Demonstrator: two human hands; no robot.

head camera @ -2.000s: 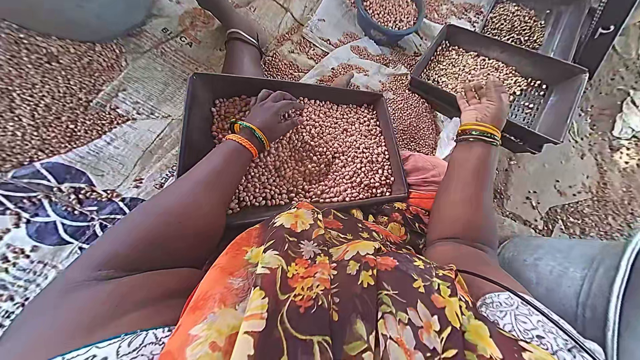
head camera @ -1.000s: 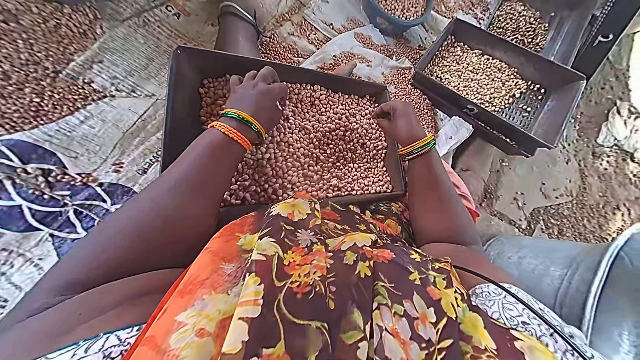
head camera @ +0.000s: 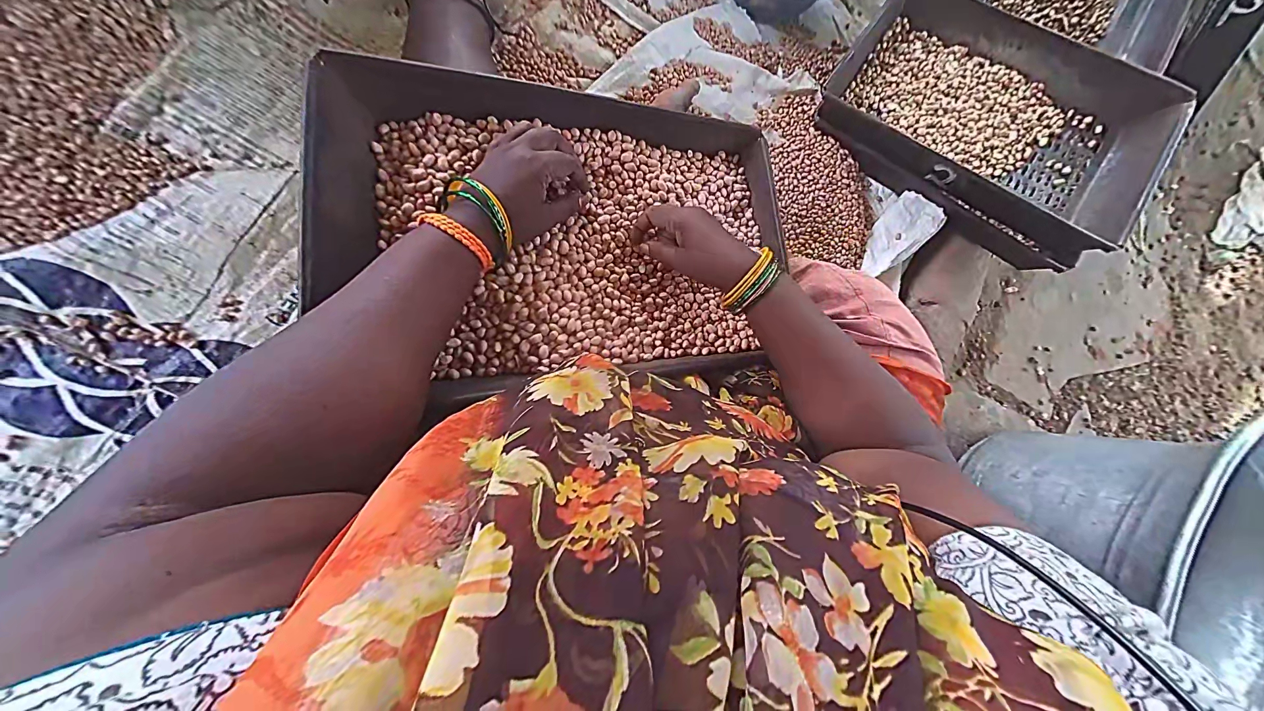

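Observation:
A dark rectangular metal tray (head camera: 341, 188) full of reddish-brown nuts or seeds (head camera: 592, 296) rests against my lap. My left hand (head camera: 533, 183), with orange, yellow and green bangles at the wrist, is over the upper middle of the nuts, its fingers curled; something small shows at the fingertips, too small to name surely. To its right, my right hand (head camera: 686, 242) is just above the nuts near the tray's right side. Its thumb and index finger are bent together, and whether a nut is between them cannot be told.
A second dark tray (head camera: 1145, 148) with a perforated base holds paler nuts at the upper right. More nuts (head camera: 810, 178) lie on sheets behind the tray and in a heap (head camera: 69, 118) at the left. A metal vessel (head camera: 1086, 504) lies at the lower right.
My right hand was over the second tray two seconds ago; it is now over the nuts in the lap tray. My left hand has stayed over the lap tray, its fingers now more curled.

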